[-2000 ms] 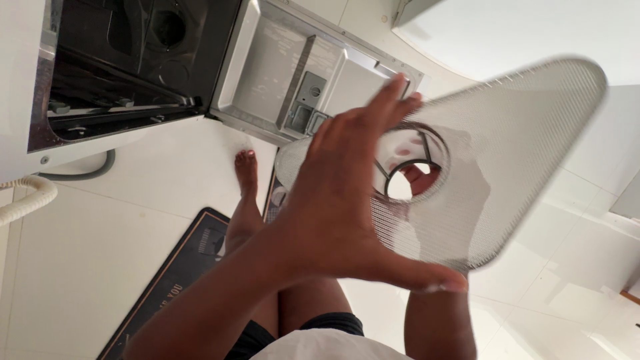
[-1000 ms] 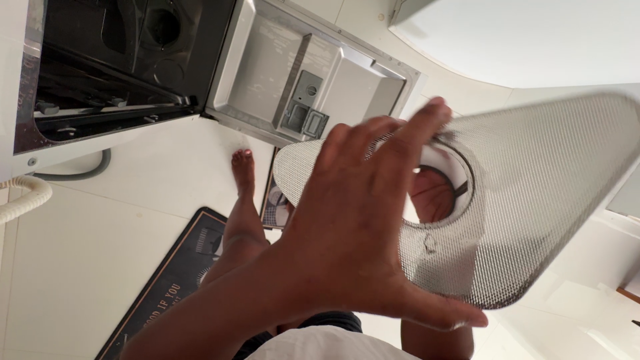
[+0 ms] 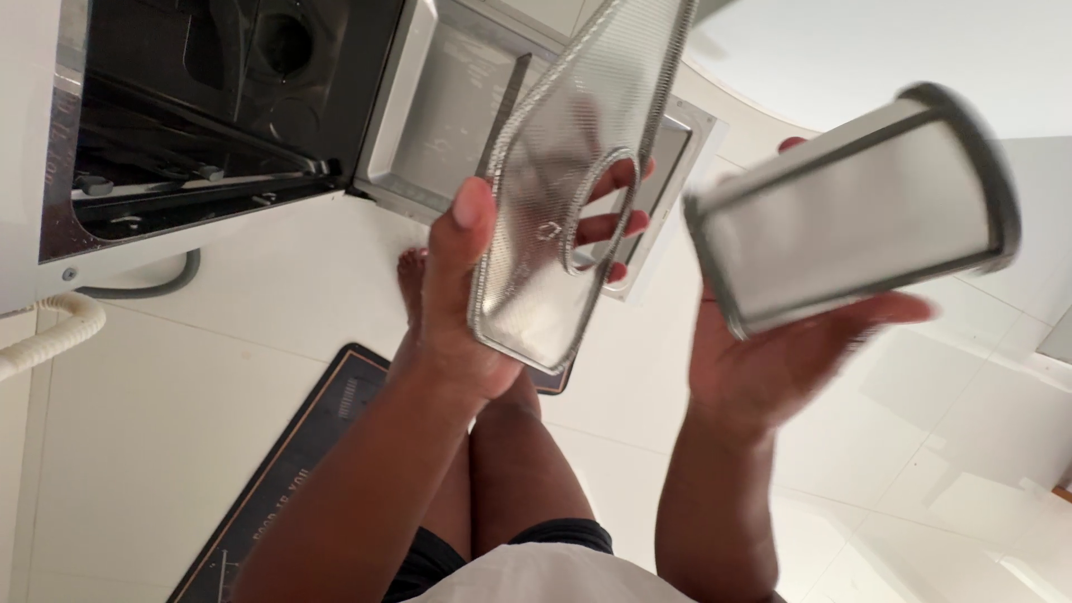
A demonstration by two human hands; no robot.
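Note:
My left hand (image 3: 477, 293) grips a flat metal mesh filter plate (image 3: 536, 310) by its edge, thumb on the near face and fingers behind, some showing through its round hole. The plate is tilted, and its top runs out of view. On the right, my right hand (image 3: 754, 360) holds a cylindrical dishwasher filter (image 3: 846, 226) with fine pale mesh and a dark grey frame. The cylinder is tilted and slightly blurred; part of the hand is hidden behind it. Plate and cylinder are apart.
A dishwasher stands at upper left, its dark tub (image 3: 209, 126) showing and its metal door (image 3: 452, 100) folded down behind the plate. A ribbed hose (image 3: 59, 327) and a grey hose (image 3: 159, 289) lie at left. A dark mat (image 3: 293, 469) with writing is on the tiled floor near my legs.
The cylindrical filter, not plainly visible before, is now apart from the mesh plate in my right hand. The plate has turned from lying broad to the right to a steep, narrower angle.

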